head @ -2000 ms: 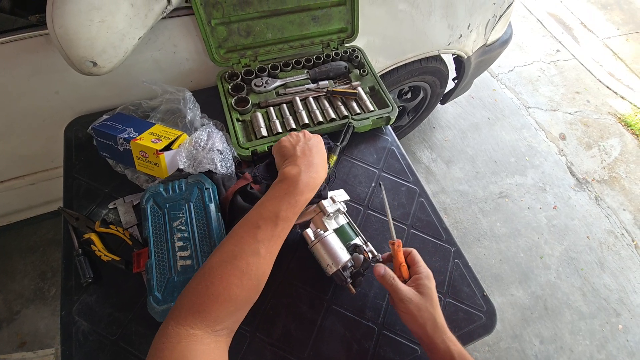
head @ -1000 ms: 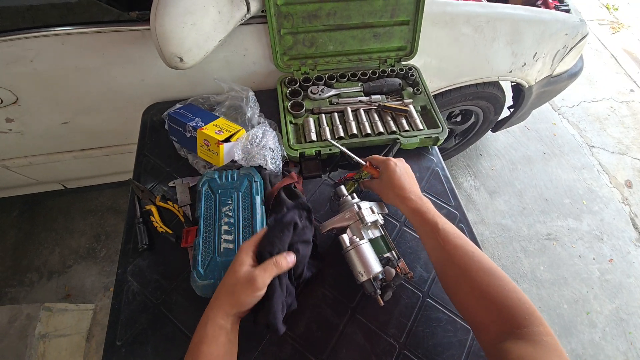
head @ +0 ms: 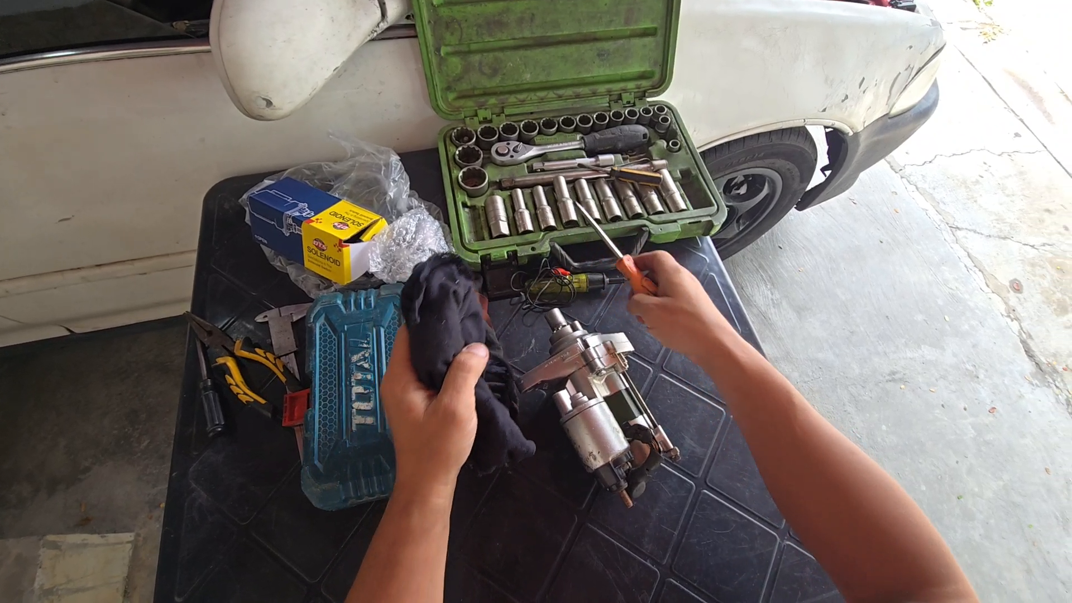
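My left hand (head: 435,410) grips a bunched black cloth (head: 456,335) above the table, beside the teal TOTAL case (head: 352,394). In my right hand (head: 674,306) is a screwdriver with an orange handle (head: 638,275); its shaft points up and left toward the sockets. Between and below both hands a starter motor with its solenoid (head: 599,402) lies on the black table. A green-yellow tester-like tool with a thin black wire (head: 557,287) lies just beyond it. The open green socket set case (head: 578,243) stands at the back, holding several sockets and a ratchet (head: 536,151).
At left lie pliers with yellow-black handles (head: 243,381), a dark screwdriver (head: 209,398) and a metal caliper-like tool (head: 282,331). A blue and yellow solenoid box (head: 310,230) rests on clear plastic wrap (head: 377,180). A white car (head: 109,167) stands right behind the black table (head: 553,544).
My left hand has taken hold of the black cloth and lifted it from the table. My right hand, with the screwdriver, has moved from beside the starter's lower end to above its upper end.
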